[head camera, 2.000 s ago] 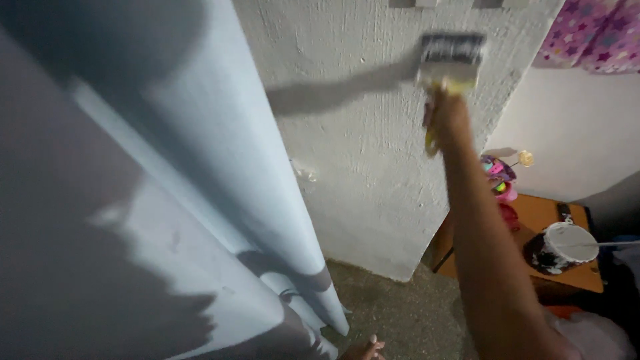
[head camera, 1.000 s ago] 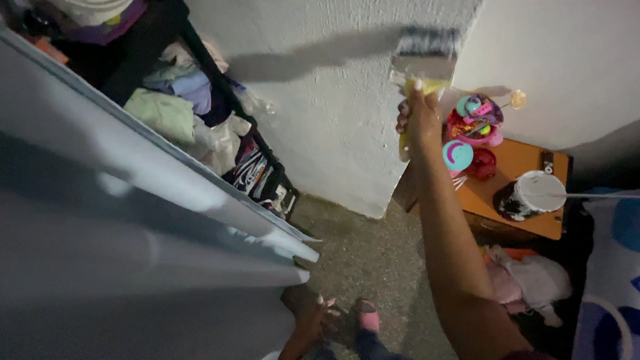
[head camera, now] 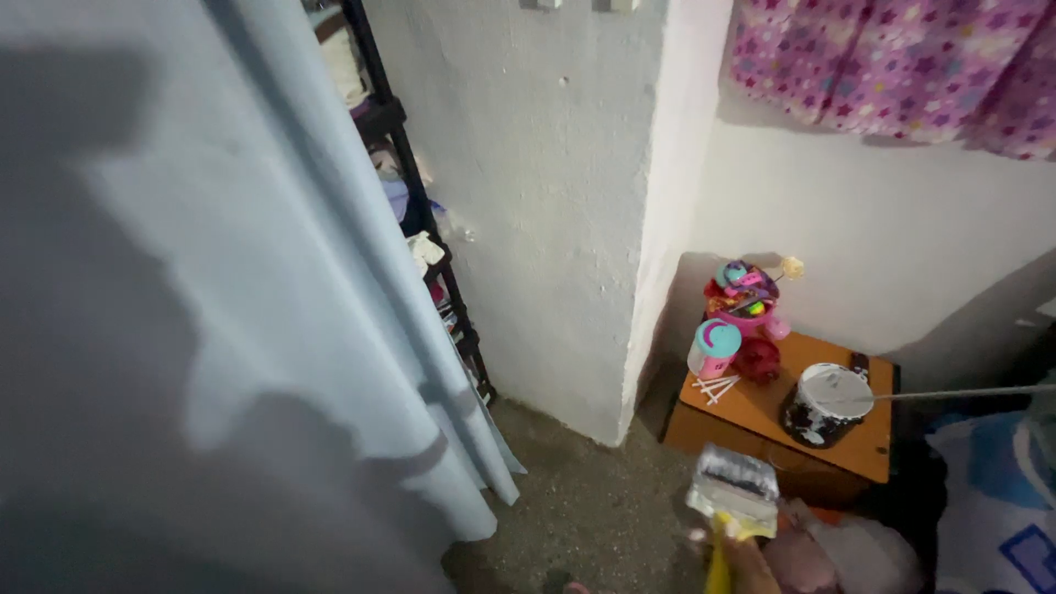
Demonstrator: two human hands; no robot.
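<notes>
A wide paintbrush (head camera: 733, 487) with a yellow handle and whitish paint on it is gripped by my right hand (head camera: 747, 565) at the bottom, right of centre. The brush is in front of a small wooden table (head camera: 775, 429), apart from the wall. On that table stands a dark, paint-smeared bucket (head camera: 813, 433) with pale paint at its top. The grey-white textured wall (head camera: 544, 214) rises in the middle. My left hand is out of the frame.
A light blue curtain (head camera: 330, 313) hangs at the left, before a black shelf rack (head camera: 412, 181) with cloth items. The table also bears a turquoise-lidded container (head camera: 716, 342), white sticks (head camera: 716, 386) and a pink basket (head camera: 747, 318). A star-patterned pink curtain (head camera: 891, 66) hangs upper right.
My right hand has moved down with the paintbrush, away from the upper wall to in front of the table. My left hand, at the bottom earlier, has left the view.
</notes>
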